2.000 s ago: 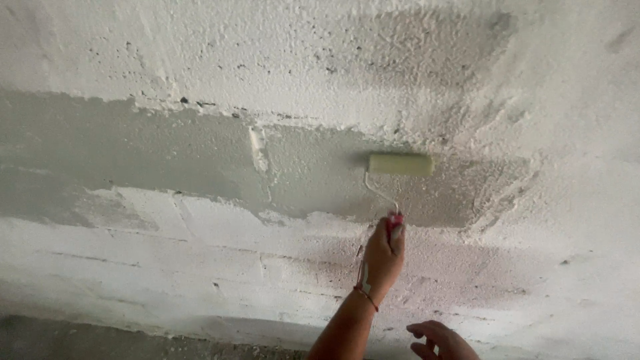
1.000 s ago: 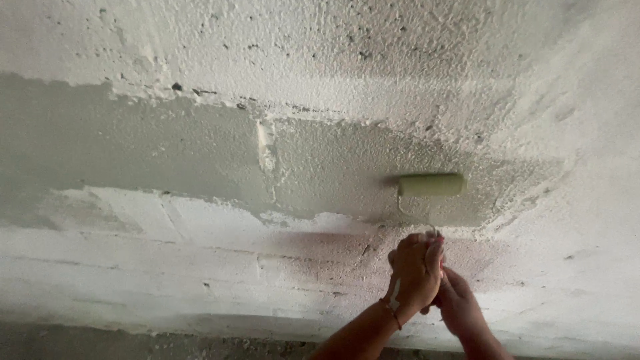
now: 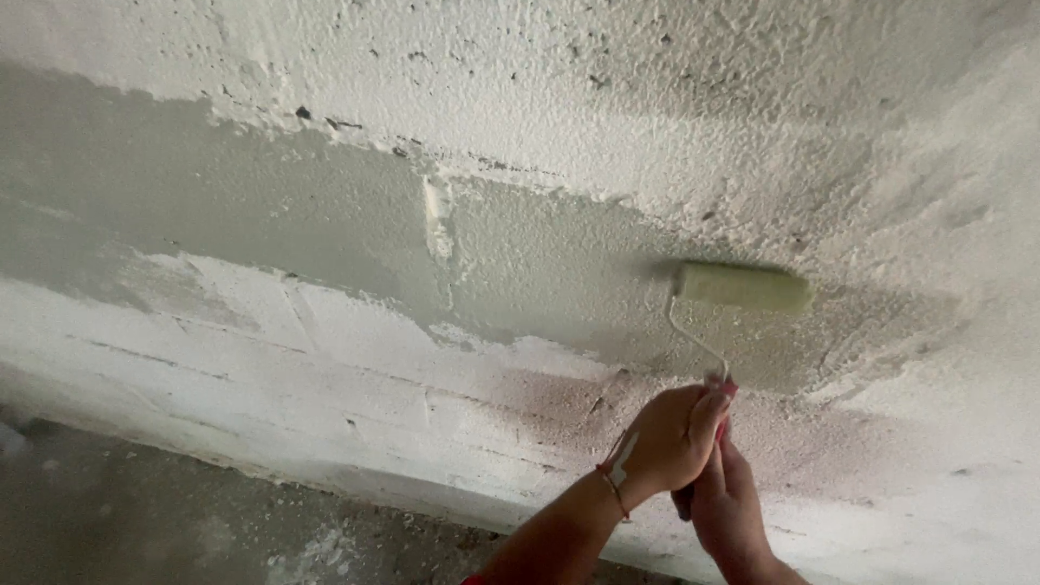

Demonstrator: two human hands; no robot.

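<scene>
A paint roller (image 3: 743, 286) with a yellowish-green cover lies against the rough wall (image 3: 536, 244), at the right end of a grey-green painted band. Its wire frame bends down to a red handle. My left hand (image 3: 670, 435), with a thin bracelet at the wrist and a pale smear of paint on its back, is closed around that handle. Just below and to the right, my right hand (image 3: 727, 504) grips the lower part of the handle, partly hidden behind the left hand.
White, bumpy plaster with pits and cracks surrounds the painted band. A whitish vertical ridge (image 3: 439, 218) crosses the band left of the roller. Along the lower left runs a dark, stained floor (image 3: 203, 512) at the wall's foot.
My right hand, apart from the roller two seconds ago, has come up and taken hold of the handle beside my left hand. The roller has shifted a little to the right along the band.
</scene>
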